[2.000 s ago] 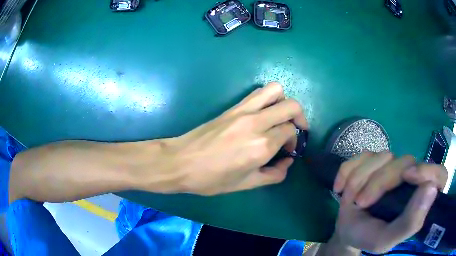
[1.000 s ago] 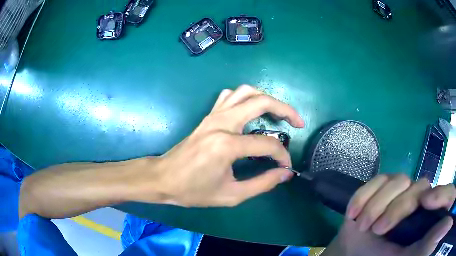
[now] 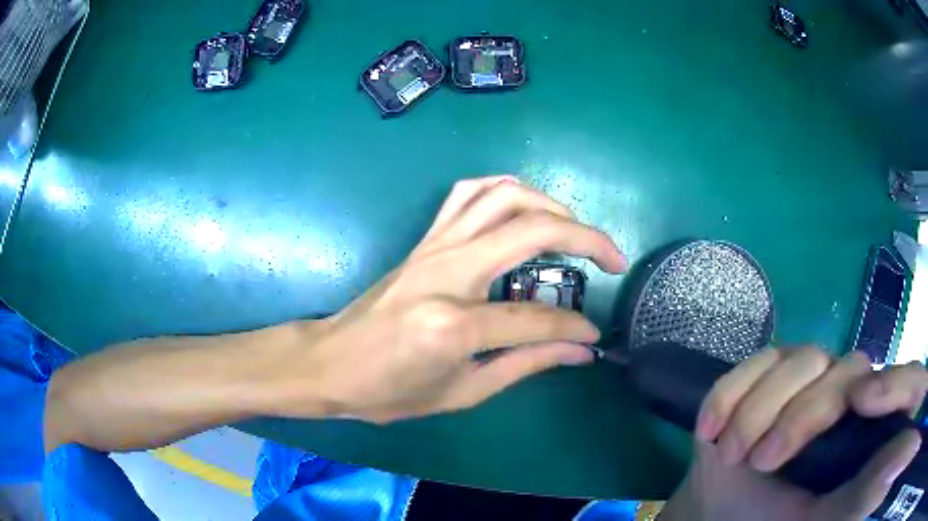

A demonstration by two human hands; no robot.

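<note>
A small black device housing [image 3: 546, 288] lies open side up on the table, under my left hand [image 3: 458, 305], between its raised index finger and the lower fingers. My left thumb and a finger meet at the tip of the electric screwdriver [image 3: 672, 377], pinching at the bit; whether a screw is there is too small to tell. My right hand [image 3: 794, 417] is closed around the black screwdriver, which points left. The round screw tray [image 3: 704, 297], covered with silver screws, sits just right of my left fingertips, above the screwdriver's nose.
Several open device housings [image 3: 488, 63] lie at the top of the green table [image 3: 305, 153]. One more housing [image 3: 789, 24] is at the top right. A smartphone-like black rectangle [image 3: 881, 305] and a white strip [image 3: 912, 305] are at the right edge. A fan grille [image 3: 31, 51] is at the top left.
My left hand has come off the housing, which is now uncovered between the fingers. The thumb and a finger have met the screwdriver tip. The screwdriver has moved slightly down and off the tray.
</note>
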